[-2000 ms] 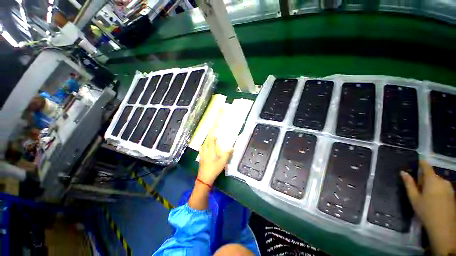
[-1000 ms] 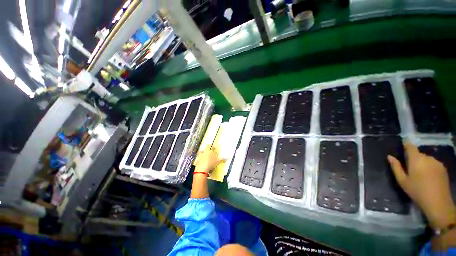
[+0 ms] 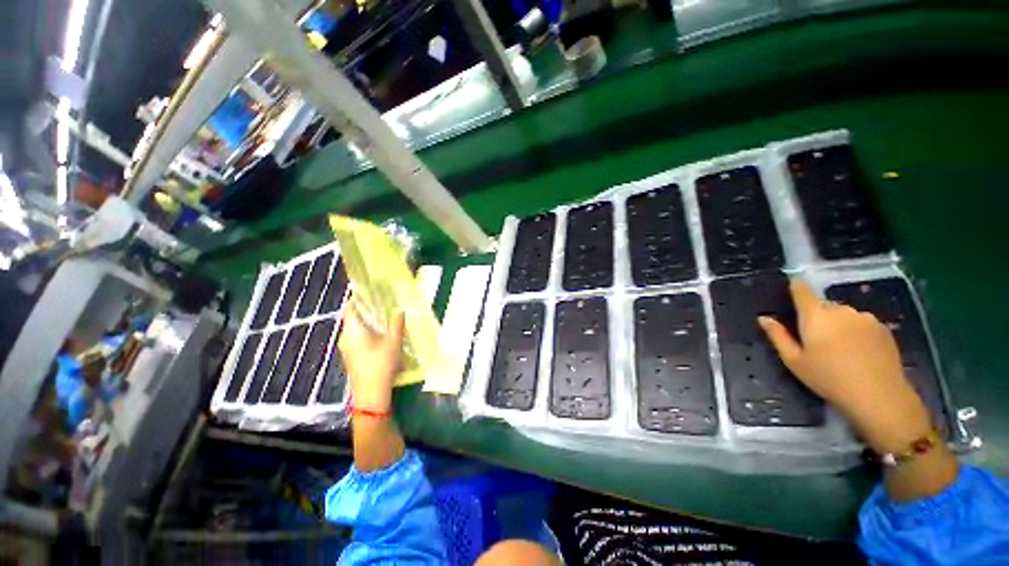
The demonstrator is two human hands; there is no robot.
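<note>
My left hand (image 3: 373,352) holds a yellow adhesive sheet (image 3: 389,293) up off the bench, tilted, between thumb and fingers. My right hand (image 3: 846,354) rests its fingertips at the upper right of a black socket cover (image 3: 761,359) in the front row of the right tray; its index finger is stretched out and its thumb is apart. Whether a small piece is under the fingers cannot be told. The right blister tray (image 3: 620,290) holds two rows of black covers. A pale sheet (image 3: 463,321) lies between the trays, partly behind the yellow sheet.
Stacked filled trays (image 3: 227,389) stand at the left, partly hidden by my left hand and the yellow sheet. A pale metal post (image 3: 382,144) rises behind the sheets from the green bench (image 3: 940,133). A blue plastic stool (image 3: 487,514) is below the bench edge.
My left hand has lifted the yellow sheet from the bench and moved left with it. My right hand stays at the same cover. The view has shifted to the right.
</note>
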